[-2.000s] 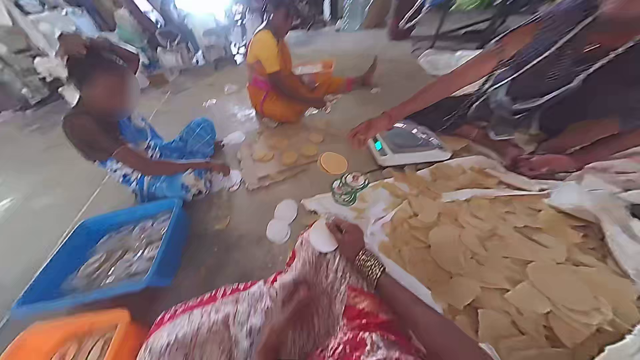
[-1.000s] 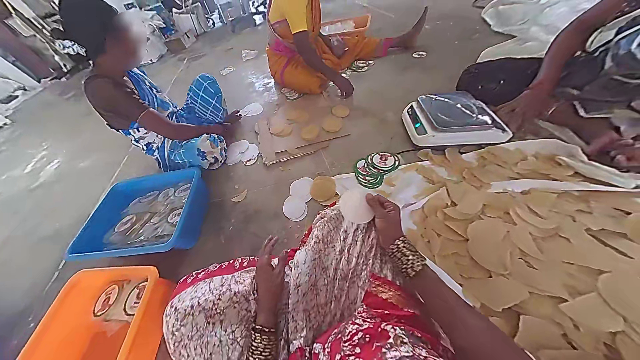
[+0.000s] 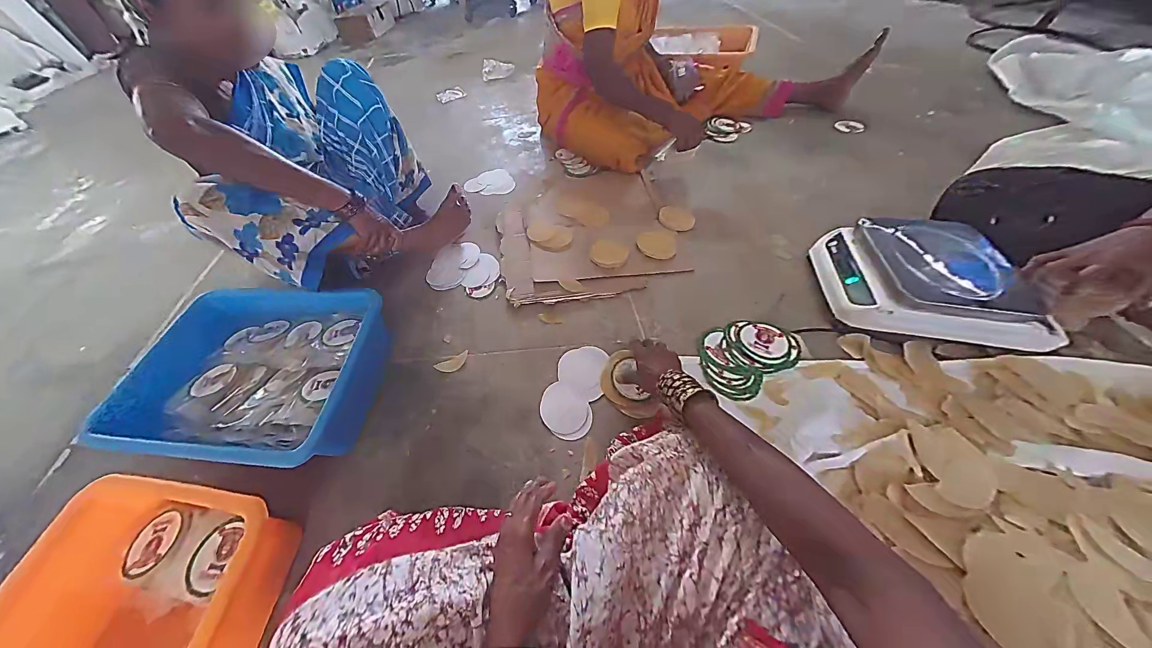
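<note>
My right hand (image 3: pixel 655 362) reaches out over a small stack of round tan discs (image 3: pixel 619 389) on the floor, its fingers at a pale round piece on top; whether they grip it is hard to tell. Left of that stack lie several white paper discs (image 3: pixel 565 409). To its right is a pile of round green-edged labels (image 3: pixel 760 346). My left hand (image 3: pixel 525 558) rests on the patterned cloth over my lap, fingers apart, holding nothing. At the right, many thin tan discs (image 3: pixel 945 477) are heaped on a white sheet (image 3: pixel 801 414).
A digital scale (image 3: pixel 945 315) holds a clear plastic bag, a co-worker's hand beside it. On the left stand a blue tray (image 3: pixel 373 360) of packed discs and an orange tray (image 3: pixel 63 540). Two people sit ahead near cardboard (image 3: pixel 594 261) bearing tan discs.
My right hand has moved forward from my lap, where it held a white disc, to the tan stack. A clear bag now lies on the scale. The person at the left has drawn a hand back.
</note>
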